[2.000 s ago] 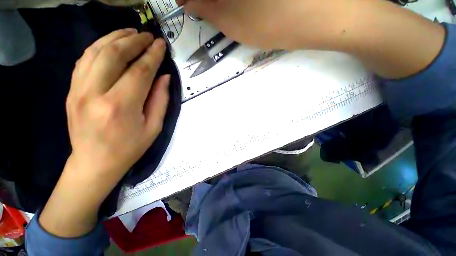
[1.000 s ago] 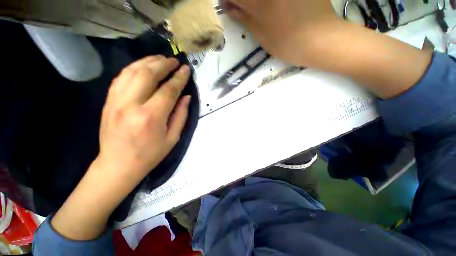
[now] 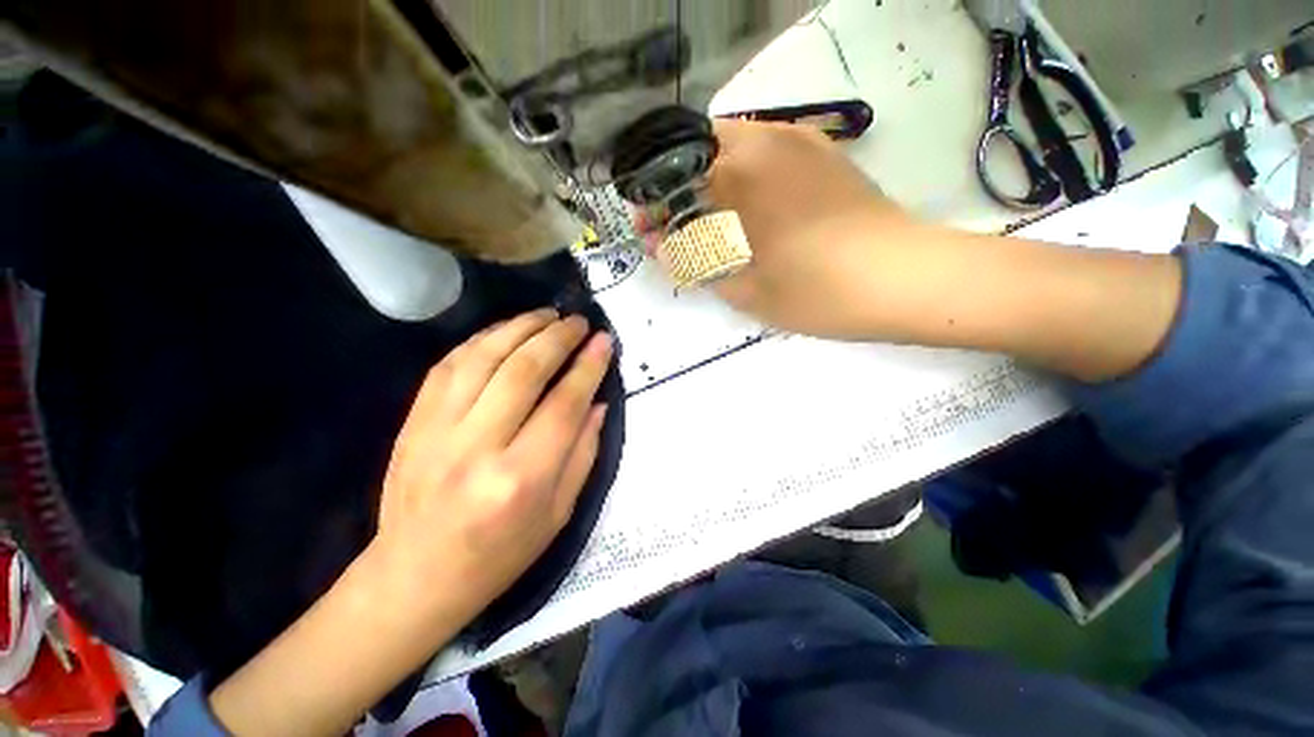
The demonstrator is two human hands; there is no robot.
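Note:
Dark fabric (image 3: 245, 389) with a curved right edge lies under the machine head. My left hand (image 3: 490, 446) lies palm down on it, fingertips near the edge just below the needle area (image 3: 588, 242). My right hand (image 3: 807, 231) is right of the needle, behind the cream ribbed tension knob (image 3: 706, 249); its fingertips are mostly hidden. A black slotted tool end, perhaps the thread snips (image 3: 821, 115), shows just above this hand; I cannot tell whether it is held. A rounded white lever (image 3: 382, 259) hangs over the fabric.
The blurred machine head (image 3: 332, 115) fills the upper left. Black-handled scissors (image 3: 1059, 123) lie upper right on the white table, with small items beyond them. Ruler marks (image 3: 807, 461) run along the front edge. A red basket (image 3: 72, 691) is at lower left.
The view has shifted, showing more machine head and the tension knob. The snips that lay on the plate no longer show there. My left hand stays on the fabric; my right hand remains beside the needle.

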